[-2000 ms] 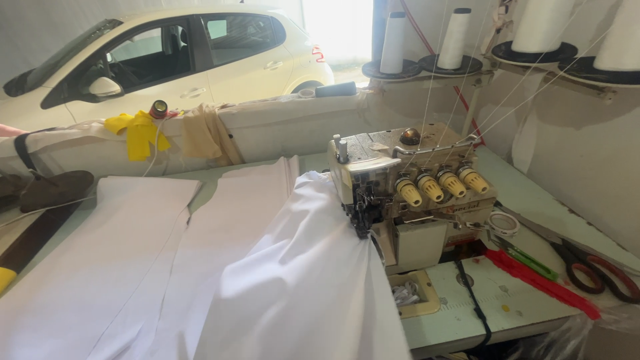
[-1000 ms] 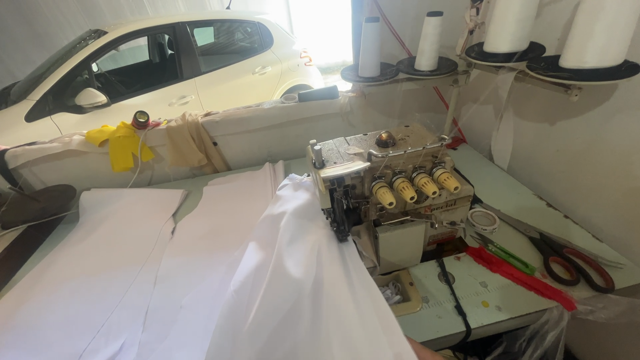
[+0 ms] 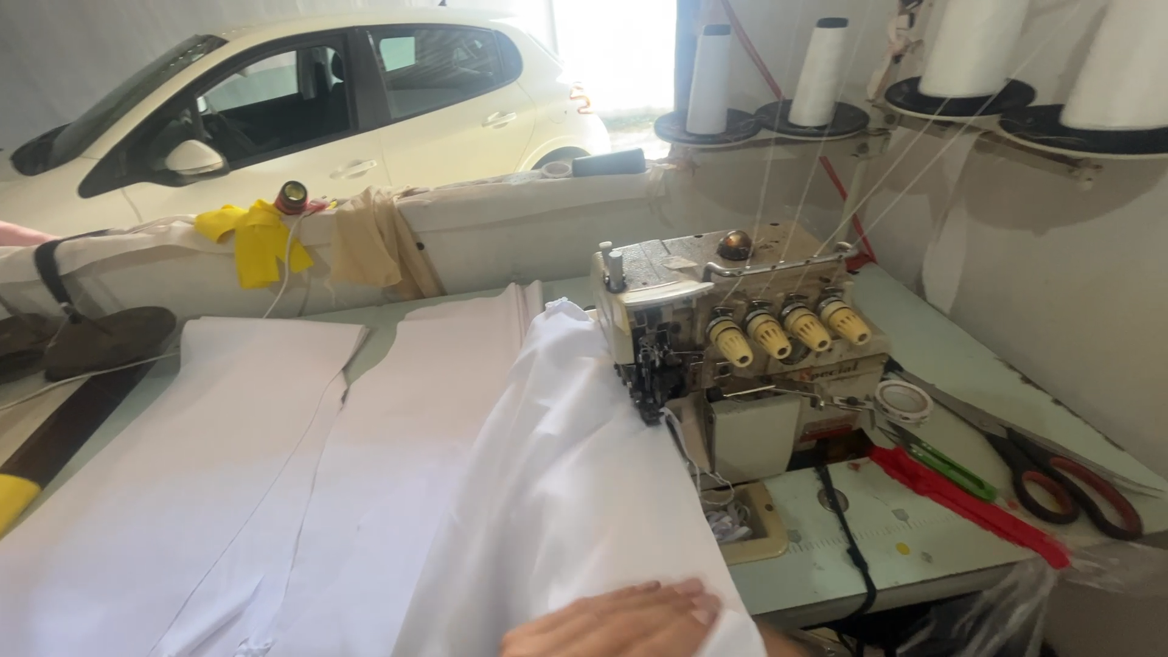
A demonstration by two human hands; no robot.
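Observation:
White fabric (image 3: 566, 438) runs from the presser-foot area of an overlock sewing machine (image 3: 739, 319) down to the bottom edge. My left hand (image 3: 630, 620) lies palm down on this fabric near its right edge, fingers close together; whether it pinches the cloth is hidden. A blurred sliver of what seems my right hand (image 3: 787, 641) shows beside the fabric edge at the bottom, its fingers out of sight. More white fabric pieces (image 3: 228, 438) lie flat, overlapping, on the table to the left.
Scissors (image 3: 1049, 465), a green-handled cutter (image 3: 949, 465), red fabric strip (image 3: 967, 502) and white tape roll (image 3: 903, 401) lie right of the machine. Thread cones (image 3: 817, 78) stand behind. Yellow cloth (image 3: 260, 242) hangs on the back ledge. Part of a person (image 3: 23, 234) shows at far left.
My left hand has come into view over the fabric at the bottom. Only a bit of one hand showed at the bottom edge a second ago, and none before that.

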